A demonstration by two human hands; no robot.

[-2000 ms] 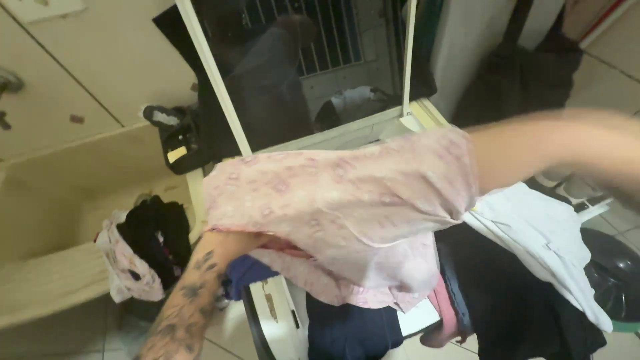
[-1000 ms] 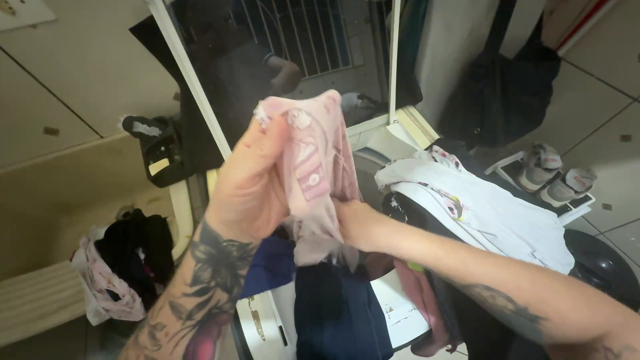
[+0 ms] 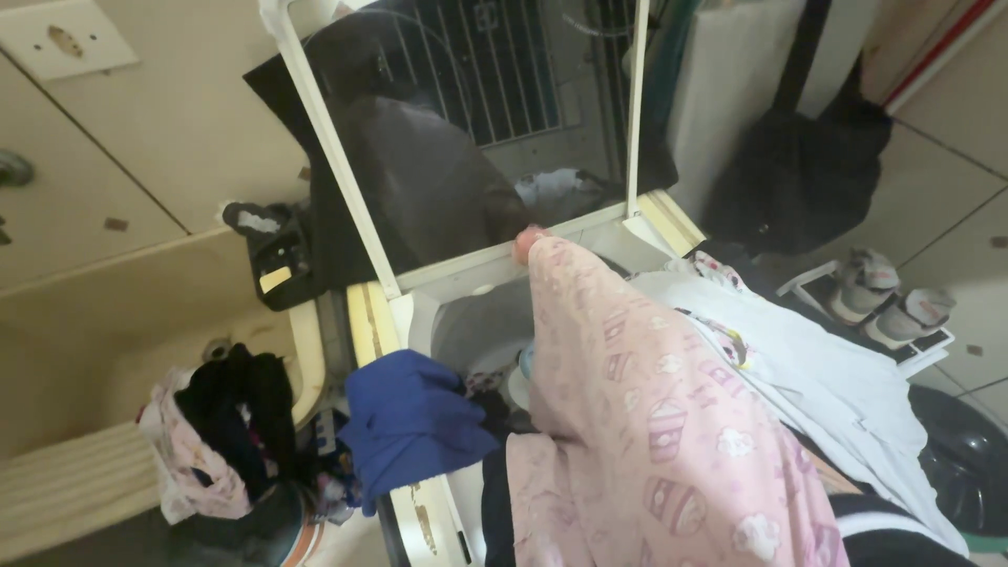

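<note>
A pink garment [image 3: 669, 409] with cupcake-like prints spreads from the bottom edge up to the far rim of an open top-loading washing machine [image 3: 421, 315]. Only reddish fingertips [image 3: 529, 242] show at its upper tip; the rest of that hand and its arm are under the cloth. From the lower-right slant it appears to be my right hand, but its grip is hidden. My left hand is not visible. Blue cloth [image 3: 417, 425] hangs over the machine's left rim. White clothing [image 3: 819, 386] lies on the right side, and dark cloth shows inside the drum.
The machine's dark glass lid [image 3: 488, 142] stands raised. At left is a beige laundry sink [image 3: 94, 307] with dark and pink clothes [image 3: 228, 441] heaped at its edge. A black object [image 3: 279, 264] sits on its corner. Shoes [image 3: 866, 287] rest on a rack at right, above a black basin [image 3: 965, 465].
The pink garment was bunched between both hands a second ago; now it is spread over one arm, with fingertips at its end. My left hand has left the view.
</note>
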